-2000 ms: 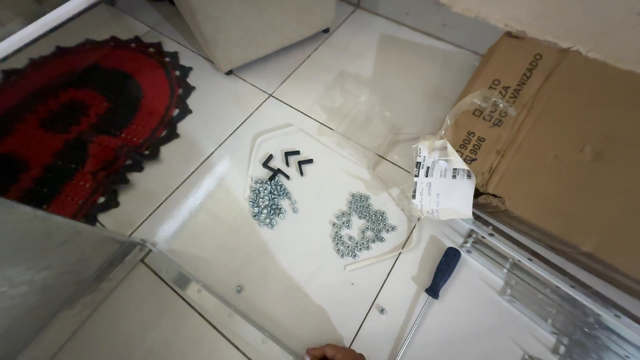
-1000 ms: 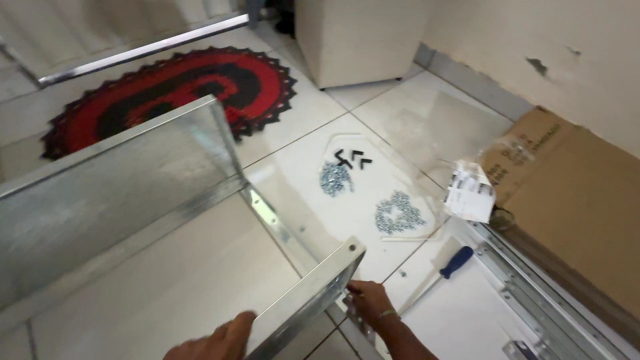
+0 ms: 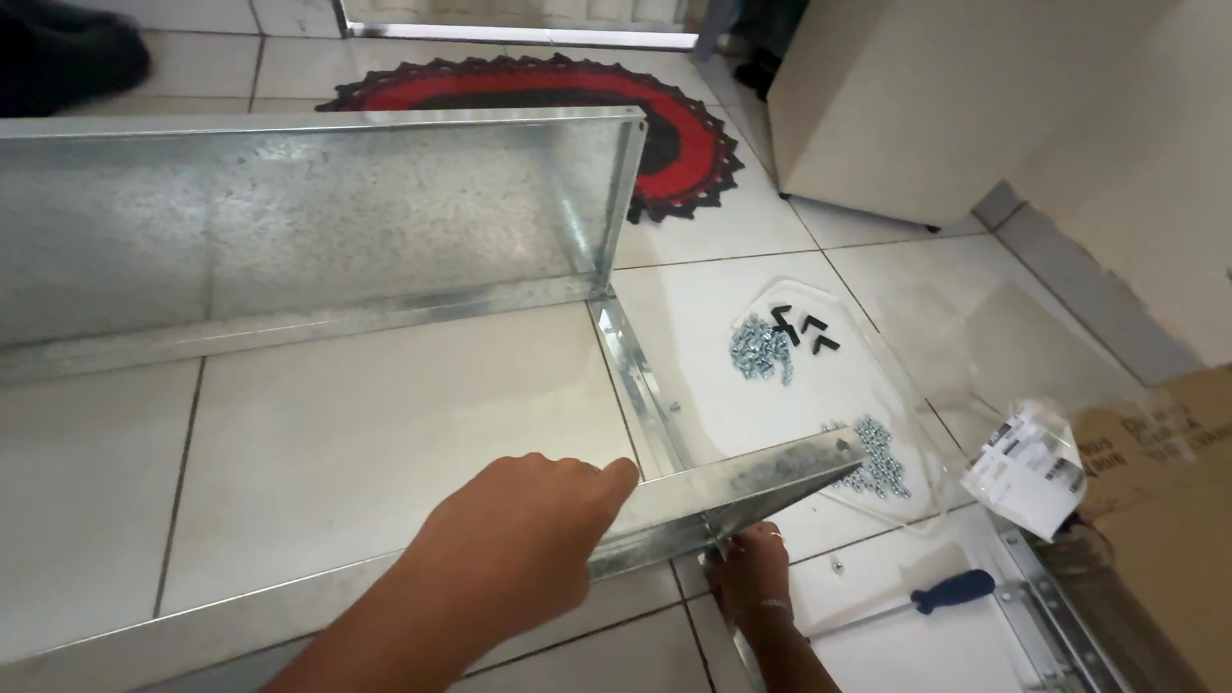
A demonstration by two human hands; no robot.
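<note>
My left hand (image 3: 539,520) is closed around the upper edge of the nearer galvanized metal shelf panel (image 3: 760,462), which stands on its side. My right hand (image 3: 756,568) is at the outer face of that panel, low near its right end, by a metal upright; its fingertips are partly hidden. A second galvanized panel (image 3: 385,212) stands farther off, joined to the near one by a perforated metal upright (image 3: 640,375) along the floor. Bolts (image 3: 760,348), nuts (image 3: 881,457) and black plastic corner pieces (image 3: 818,332) lie on a clear plastic bag at the right.
A blue-handled screwdriver (image 3: 953,590) lies beside metal uprights (image 3: 1044,602) at the lower right. Near them are a torn printed label (image 3: 1030,467) and a cardboard box (image 3: 1169,539). Behind are a red and black rug (image 3: 693,144), a white cabinet (image 3: 895,115) and a person's dark shoe (image 3: 72,58).
The view has swung, showing more of the metal frame. My left hand has moved along the near panel's edge toward its right end. My right hand stays low by that end.
</note>
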